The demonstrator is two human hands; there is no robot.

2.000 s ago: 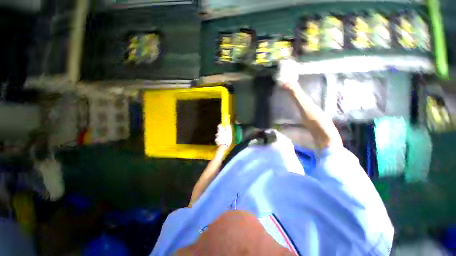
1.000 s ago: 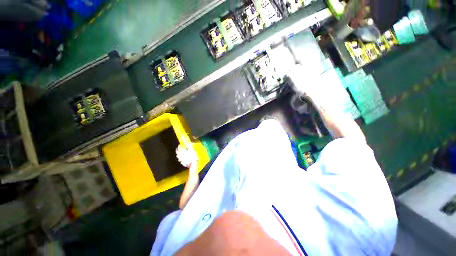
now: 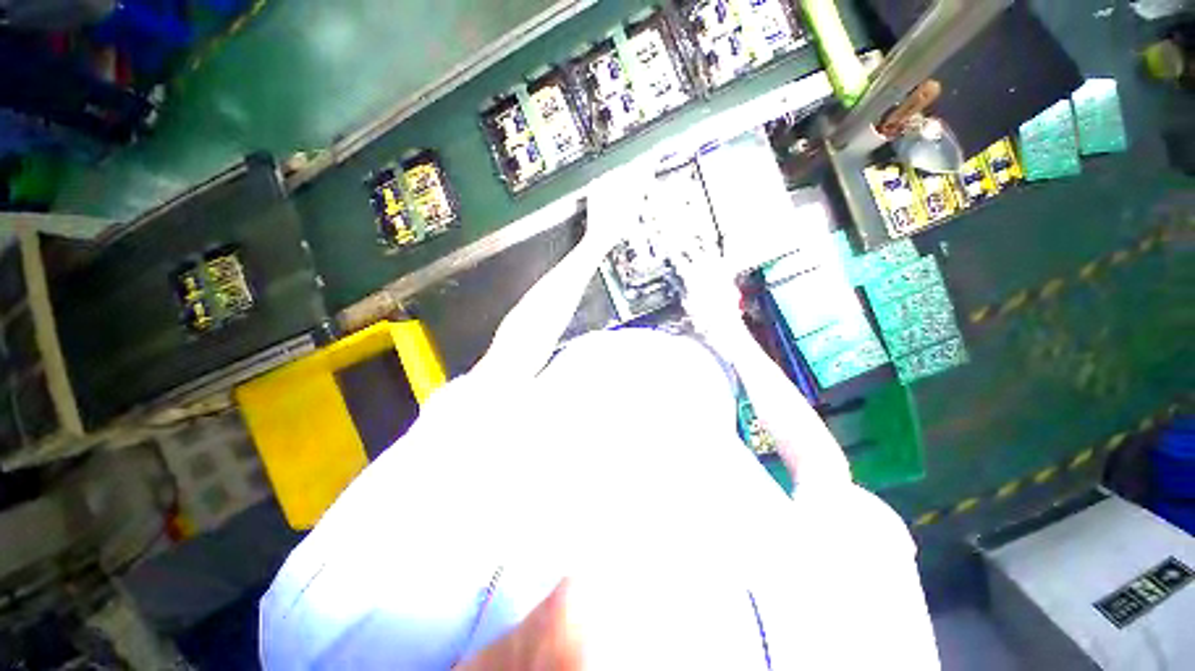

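Observation:
A solder pallet with a circuit board point(image 3: 646, 266) lies on the bench in front of me, washed out by glare. My left hand point(image 3: 620, 207) is at its far left side. My right hand point(image 3: 708, 281) is at its near right side. Both hands look white and overexposed; their fingers and grip cannot be made out. The yellow tote point(image 3: 299, 443) stands at the left end of the bench, partly hidden by my sleeve, with a dark sheet inside.
The conveyor belt point(image 3: 343, 271) behind the bench carries several loaded pallets point(image 3: 537, 129). Teal boards point(image 3: 924, 315) lie at the right, above a green crate point(image 3: 891, 433). A lamp or magnifier point(image 3: 928, 147) hangs over yellow-black parts. A grey-white box point(image 3: 1094, 577) is lower right.
My left hand has left the yellow tote's edge and moved right to the pallet. My right hand has shifted slightly left and nearer to me. Pallets on the belt have moved left.

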